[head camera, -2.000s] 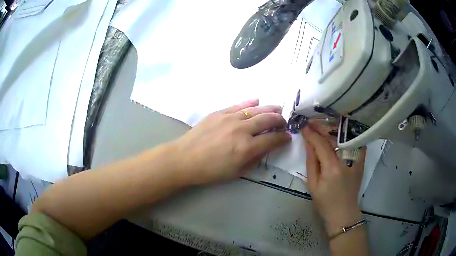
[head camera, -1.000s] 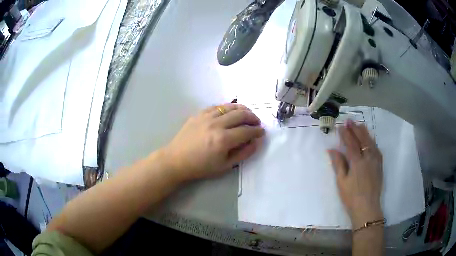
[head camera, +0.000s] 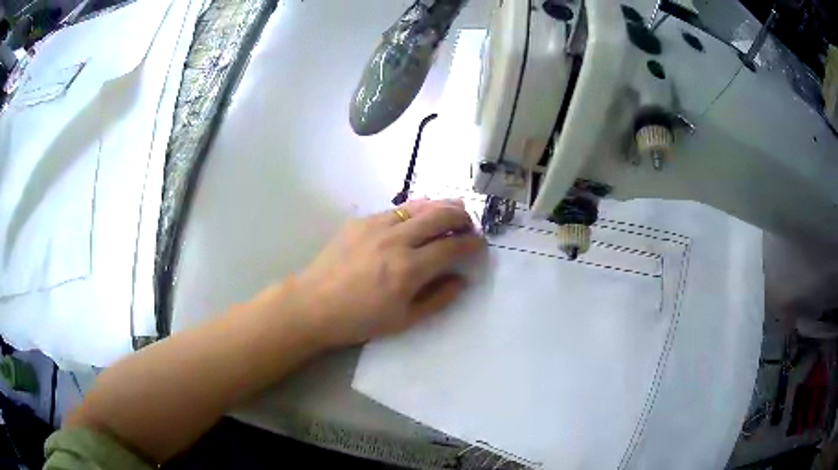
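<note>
A white garment panel (head camera: 533, 367) with dark stitch lines lies on the machine bed, right of and below the presser foot (head camera: 497, 215). The stitch lines form a long narrow outline and double lines that turn a corner at the right. My left hand (head camera: 395, 271) lies on the panel's left part, just left of the foot, with fingers bent and fingertips near it. Whether it pinches the cloth is hidden. My right hand is not in view. The sewing machine head (head camera: 528, 101) hides the cloth behind the foot.
Stacked white cut panels (head camera: 55, 202) lie at left beside a plastic-wrapped edge (head camera: 204, 101). A grey plastic-wrapped oval (head camera: 386, 87) hangs left of the head. A thin dark curved piece (head camera: 417, 156) lies on the bed. A red-handled tool (head camera: 809, 399) is at far right.
The panel has turned and shifted, and its corner stitching now shows to the right of the foot. My right hand has left the picture. My left hand stays beside the foot.
</note>
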